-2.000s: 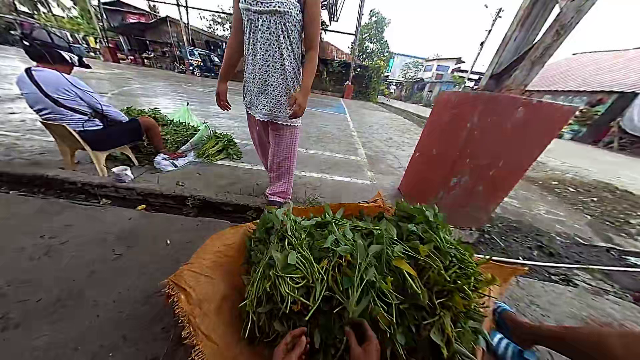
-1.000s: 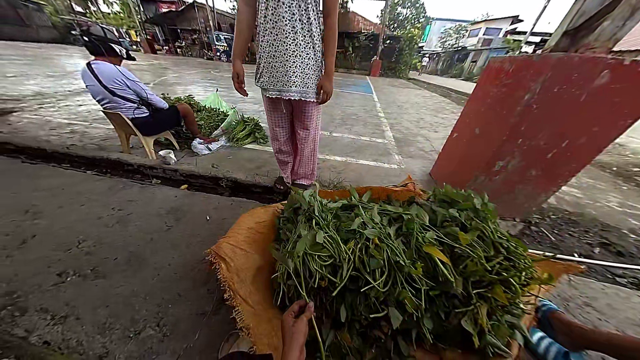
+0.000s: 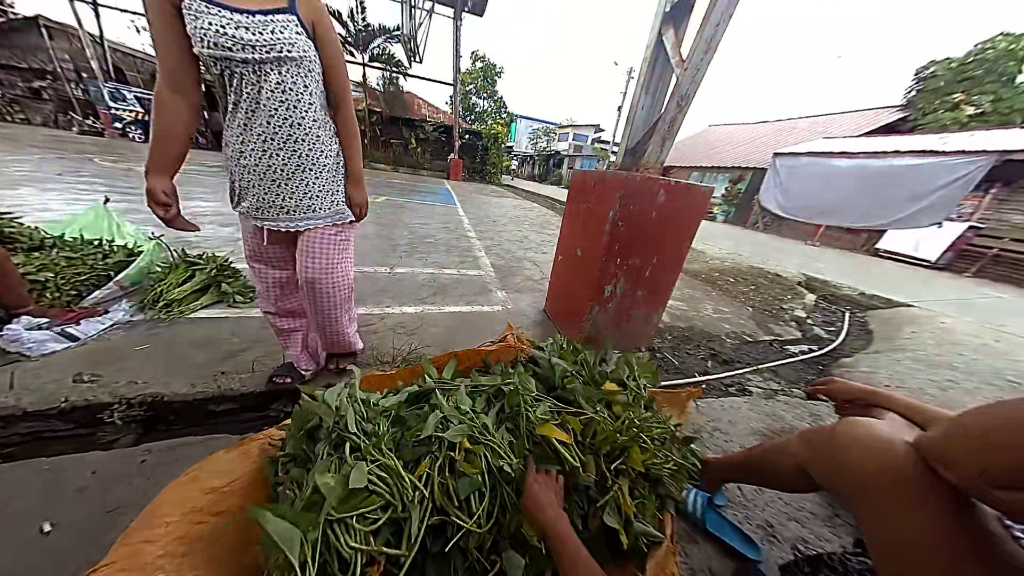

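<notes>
A large heap of leafy green stems (image 3: 448,456), some leaves yellow, lies on an orange woven sack (image 3: 192,504). My right hand (image 3: 544,492) reaches into the near middle of the heap, its forearm coming in from the bottom edge. One finger points forward among the stems and the other fingers look curled. Whether they grip a stem cannot be told. My left hand is out of the frame.
A person in patterned clothes (image 3: 280,136) stands beyond the heap, near a gutter (image 3: 144,424). Another person's bare leg (image 3: 800,456) and blue slipper (image 3: 724,524) are at the right. A red concrete post base (image 3: 628,256) stands behind. More greens (image 3: 64,264) lie at the left.
Both my hands were at the heap's near edge two seconds ago, and one hand held a stem at its left a second ago. Now only my right hand shows. The view has swung right.
</notes>
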